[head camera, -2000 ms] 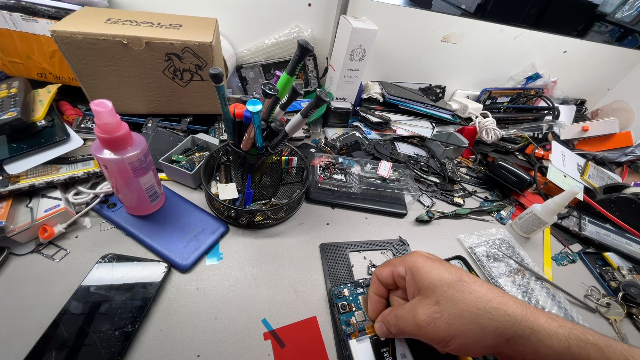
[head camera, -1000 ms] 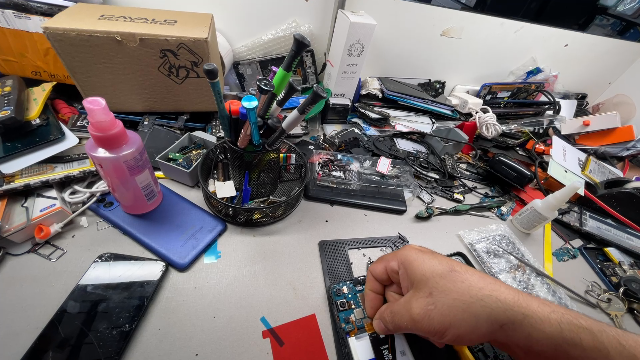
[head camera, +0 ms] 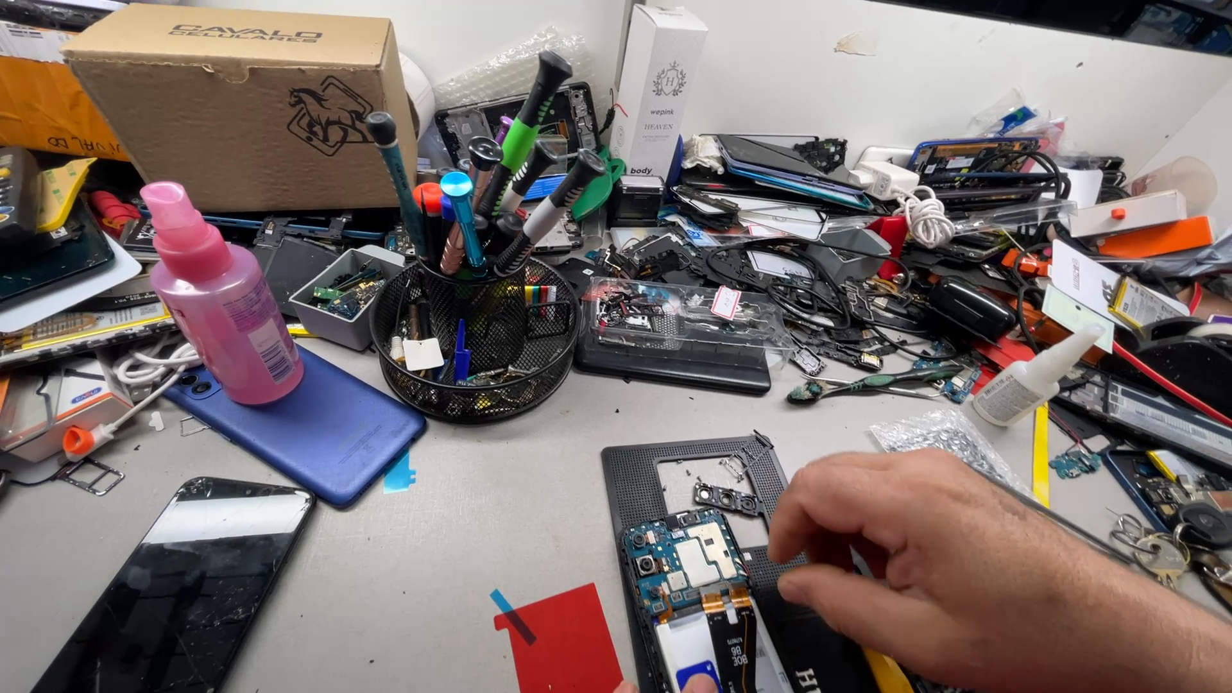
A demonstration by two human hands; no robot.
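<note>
An opened smartphone with its blue circuit board (head camera: 679, 558) bared lies on a black perforated work mat (head camera: 630, 462). My right hand (head camera: 895, 568) hovers just right of the board, thumb and fingers apart, with nothing seen between them. Of my left hand (head camera: 700, 683) only fingertips show at the bottom edge, against the phone's white battery (head camera: 681, 640); whether they grip it is hidden. Flex cables (head camera: 733, 635) cross the battery. A black camera bracket (head camera: 729, 500) rests on the mat above the board, near small screws.
Left lie a cracked smartphone (head camera: 183, 587) and a blue phone (head camera: 337, 433) under a pink spray bottle (head camera: 226, 298). Behind stands a mesh organizer (head camera: 476, 385) with screwdrivers. A red sheet (head camera: 568, 640) lies left of the mat. Right are a white dropper bottle (head camera: 1020, 390), bubble wrap (head camera: 948, 443) and keys (head camera: 1160, 553).
My right hand has lifted off the circuit board and moved right, its fingers now apart. The board and camera bracket show more fully. Fingertips of my left hand now show at the bottom edge.
</note>
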